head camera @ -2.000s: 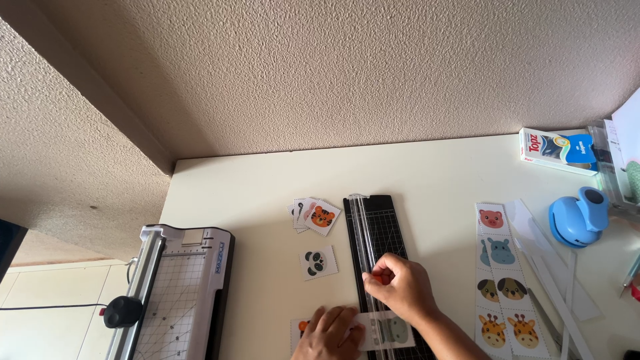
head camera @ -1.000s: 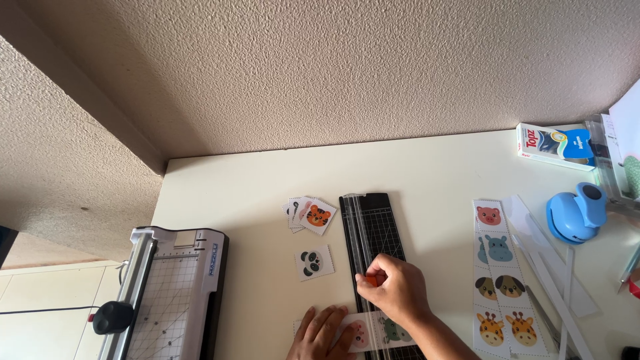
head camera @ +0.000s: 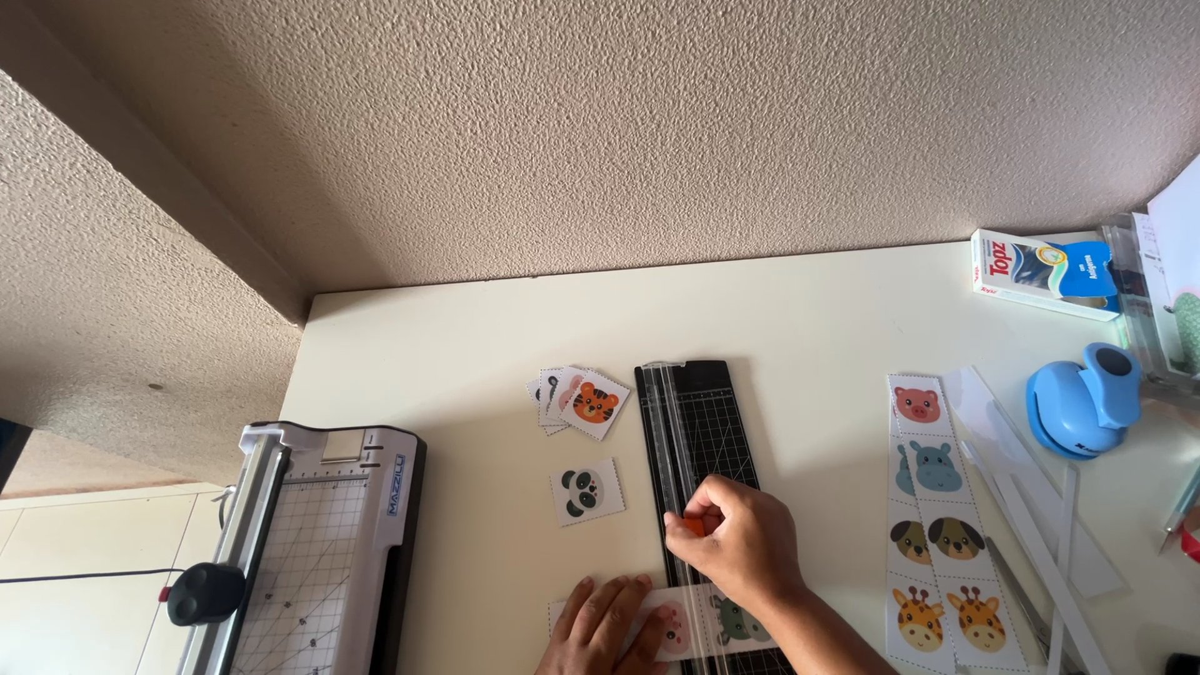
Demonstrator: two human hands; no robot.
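Note:
A black paper trimmer (head camera: 717, 422) with a clear guide rail stands on the white table. My right hand (head camera: 741, 539) pinches the trimmer's orange cutter slide (head camera: 694, 526) on the rail. Under the rail, crosswise, lies a paper strip (head camera: 741, 626) printed with animal faces, a pink one and a grey-green one among them. My left hand (head camera: 600, 628) presses flat on the strip's left part, fingers spread, hiding some of it. Left of the trimmer are a cut panda card (head camera: 587, 491) and, above it, a fanned pile of cards with a tiger card (head camera: 594, 404) on top.
A larger white paper trimmer (head camera: 319, 544) stands at the left. On the right are overlapping animal strips (head camera: 937, 525), white paper offcuts (head camera: 1031, 534), a blue craft punch (head camera: 1078, 403) and a cotton-swab box (head camera: 1041, 272). A textured wall (head camera: 656, 141) borders the table's far edge.
The strip under the rail has shifted: a grey animal face showed right of my left hand two seconds ago, and now a pink face shows there too. My right hand stays at the cutter slide.

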